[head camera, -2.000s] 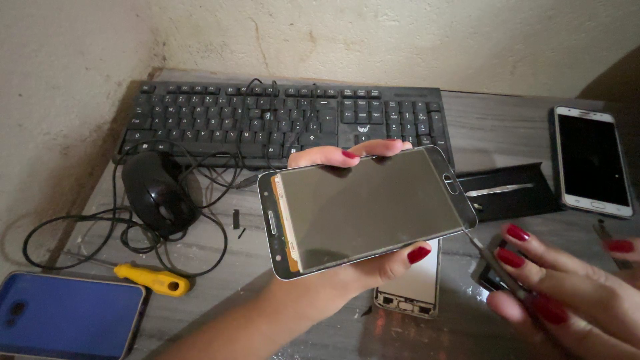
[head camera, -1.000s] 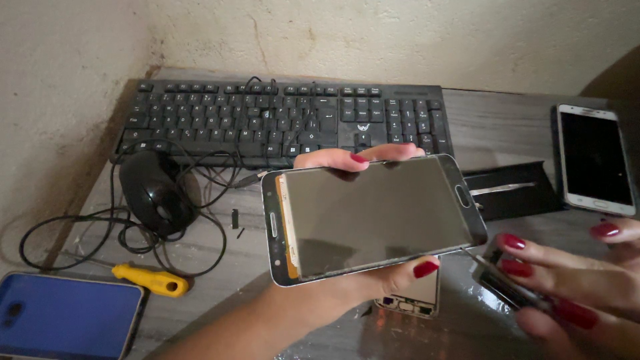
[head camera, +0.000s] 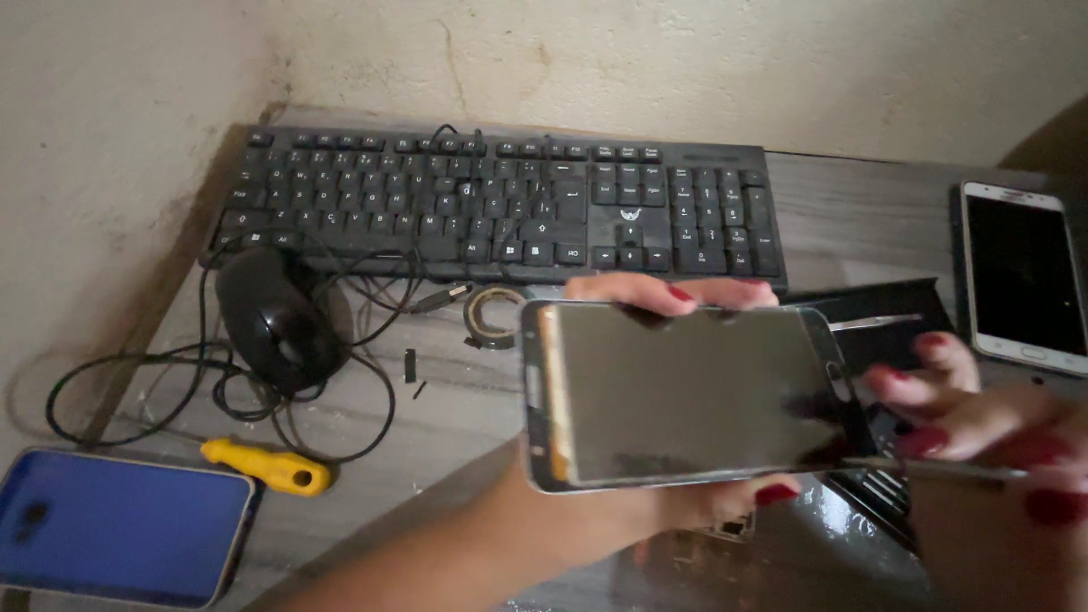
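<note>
A smartphone front with a dark screen (head camera: 680, 395) lies across my left hand (head camera: 629, 510), whose fingers grip its far edge and whose thumb is at its near edge. An orange strip shows along the screen's left end. My right hand (head camera: 977, 425), blurred by motion, holds a thin metal tool (head camera: 960, 468) at the phone's lower right corner; whether the tip touches is unclear. Below the phone, part of a light phone frame (head camera: 735, 529) shows, mostly hidden.
A black keyboard (head camera: 501, 204) lies behind the phone. At left are a mouse (head camera: 276, 319) with looped cable, a yellow-handled screwdriver (head camera: 268, 466) and a blue phone case (head camera: 127, 527). A tape roll (head camera: 493, 319), tweezers (head camera: 875, 322) on a black case (head camera: 901, 297) and a white phone (head camera: 1024, 272) lie around.
My left hand has shifted the phone slightly, turning it more level in view. My right hand's fingers have risen beside the phone's right end. The tape roll has come into sight.
</note>
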